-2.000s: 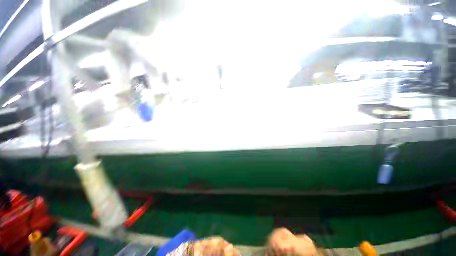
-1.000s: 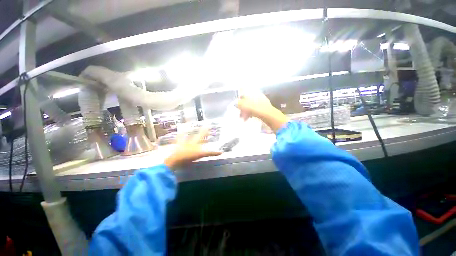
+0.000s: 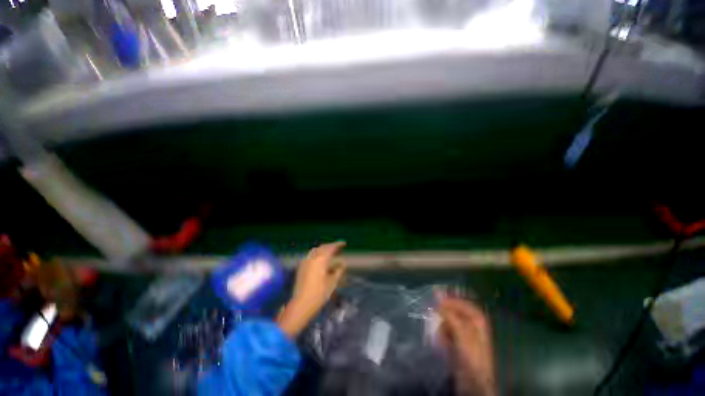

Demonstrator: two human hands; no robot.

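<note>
A clear plastic bag (image 3: 377, 305) lies low in the middle of the head view, with dark contents and a pale patch in it. My left hand (image 3: 313, 282) is at the bag's upper left edge, with fingertips pointing right; blur hides whether it grips the film. My right hand (image 3: 466, 332) is at the bag's right side, its fingers closed on the film. Loose small dark and white parts (image 3: 201, 336) lie left of the bag, beside my left sleeve.
A blue bin (image 3: 249, 277) with white contents stands left of my left hand, beside a flat clear bag (image 3: 164, 303). A yellow-orange screwdriver (image 3: 543, 286) lies to the right. Red-orange frames show at both sides. A neighbour's hand and blue sleeve (image 3: 73, 352) are at lower left.
One second ago both hands were raised towards the white shelf. Now the view has tipped down and both hands are low over the bench at the plastic bag.
</note>
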